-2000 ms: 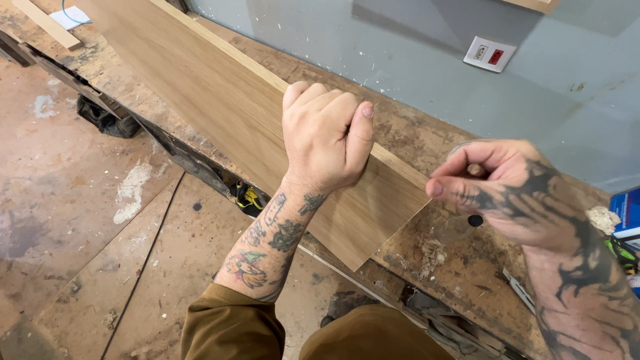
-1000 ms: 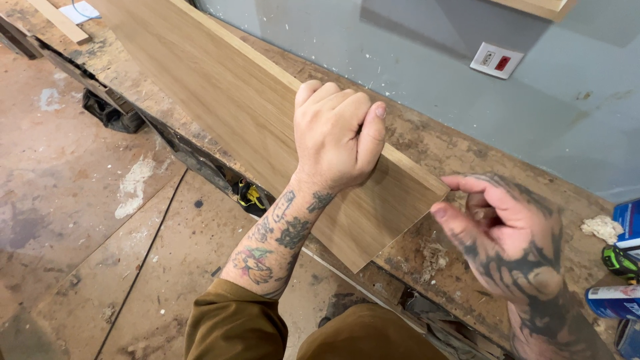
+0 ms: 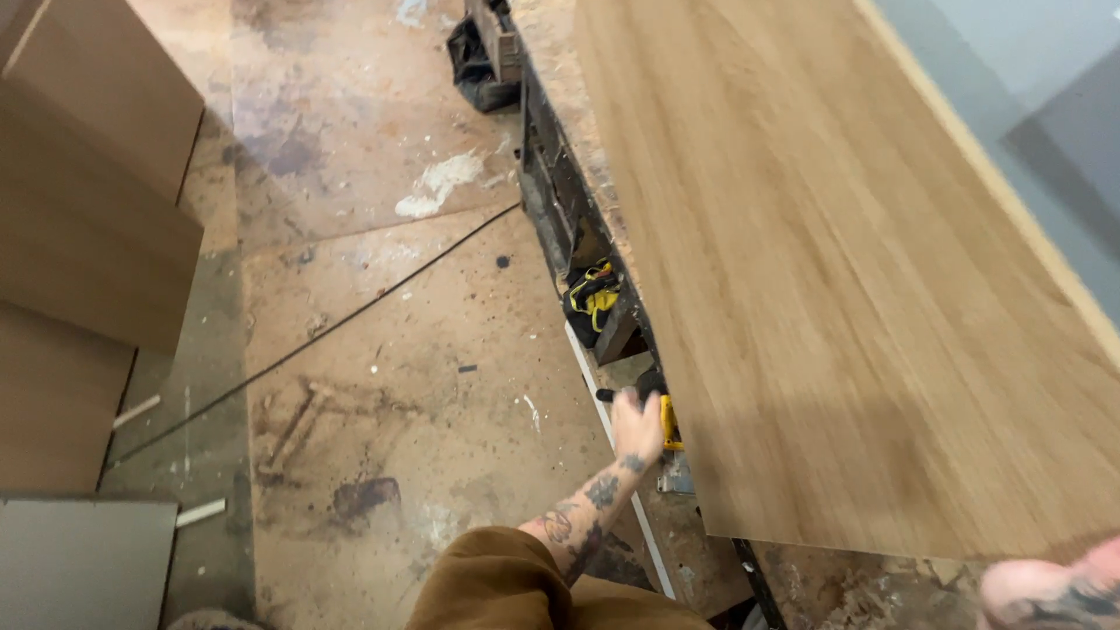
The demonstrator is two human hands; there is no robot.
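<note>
A long wood-grain board (image 3: 840,289) with a pale edge lies on the workbench (image 3: 774,569), filling the right side of the view. Below the bench's front edge, my left hand (image 3: 637,424) is at a yellow and black power tool (image 3: 670,423), its fingers curled around a dark part. Whether the grip is firm does not show. My right hand (image 3: 1050,591), blurred and cut off by the frame, is at the near right end of the board. Its fingertips are hidden.
Under the bench sits a black and yellow item (image 3: 595,297), beside dark supports. A black cable or line (image 3: 376,306) crosses the stained floor. Large panels (image 3: 87,210) stand at the left, with pale strips (image 3: 201,513) by them. A black bag (image 3: 479,70) is near the bench's far end.
My left hand has left the top of the board and gone down below the bench edge to the yellow tool. The view has swung far to the left.
</note>
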